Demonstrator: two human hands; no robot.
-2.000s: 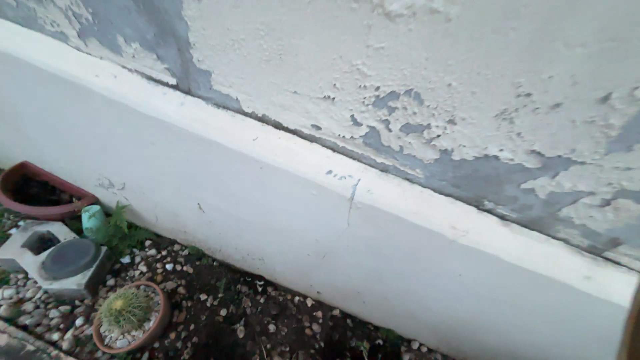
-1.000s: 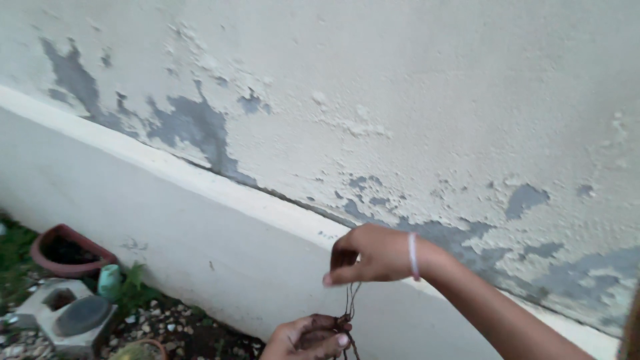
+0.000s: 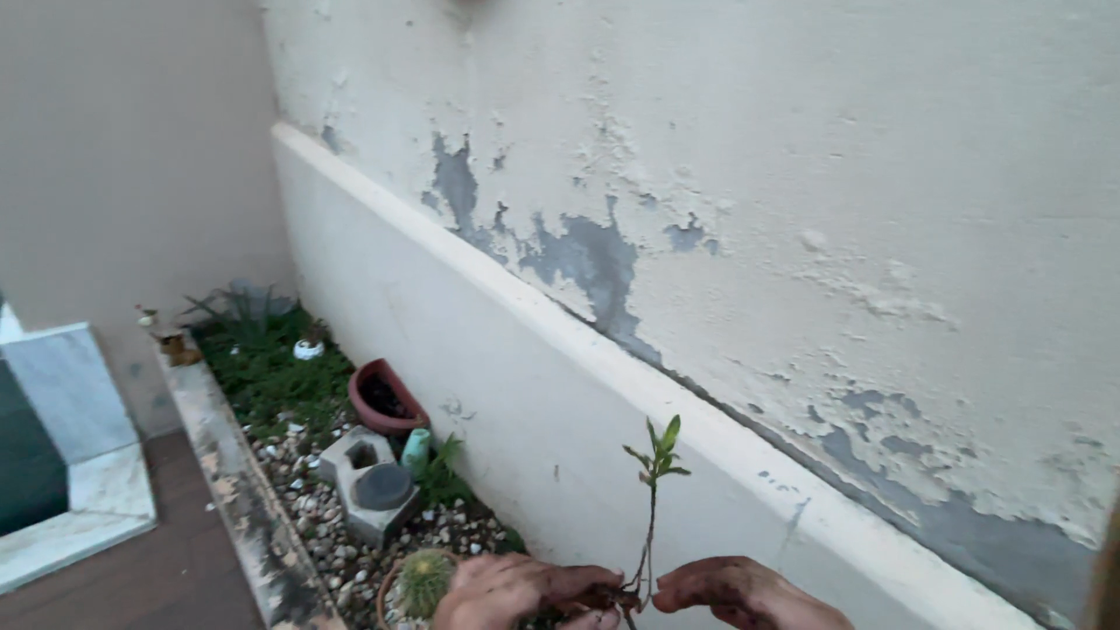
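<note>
Near the bottom middle, my left hand pinches the lower stems of a thin leafy plant cutting between soil-stained thumb and fingers. The cutting stands upright with a tuft of green leaves at its top. Just right of the stems is my right hand, its fingertips bent toward them; whether they press on the stem cannot be told. Both hands are partly cut off by the lower edge. Behind my left hand sits a round cactus in a clay pot, partly hidden.
A low white wall runs below a peeling wall. Left of it lie a concrete block, a half-round planter, a green container, pebbles and greenery. A weathered curb edges the bed beside a brown floor.
The view has swung left, showing more of the bed. The hands came into view after the first frame. My right hand has lowered beside the stems, and the leafy top now shows.
</note>
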